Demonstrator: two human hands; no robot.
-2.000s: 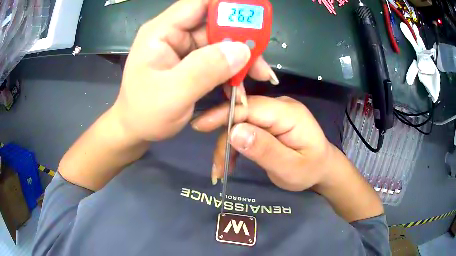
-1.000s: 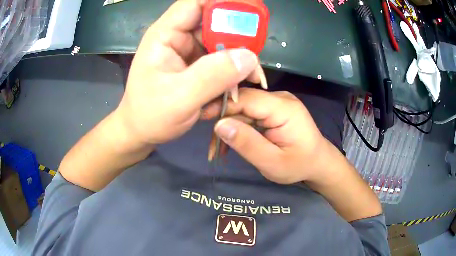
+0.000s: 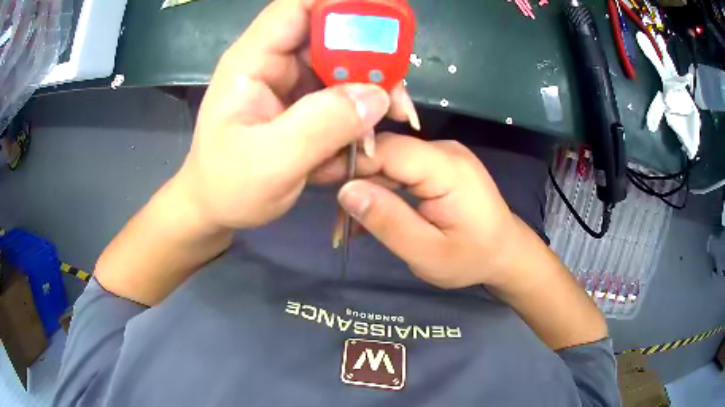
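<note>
A red probe thermometer [image 3: 362, 65] is at the top middle, its upper rim cut off by the frame edge. Its display is lit pale blue with no readable digits, and two grey buttons show below it. My left hand [image 3: 262, 135] holds the red body, with the thumb on its narrow lower part. The thin metal probe stem [image 3: 346, 238] points down toward my shirt. My right hand [image 3: 437, 207] is around the stem, thumb and fingers closed on it; some of its fingers are hidden behind.
A black corded electric screwdriver [image 3: 596, 103], red-handled pliers [image 3: 621, 40] and a crumpled white glove or cloth [image 3: 674, 103] lie on the right of the green bench [image 3: 493, 63]. Below them is a clear ribbed tray [image 3: 616, 246]. Clear plastic bags [image 3: 32, 56] are far left.
The thermometer has moved left and slightly up, and digits that read 262 no longer show. Both buttons are now uncovered. My right hand has shifted left and slightly up with the stem.
</note>
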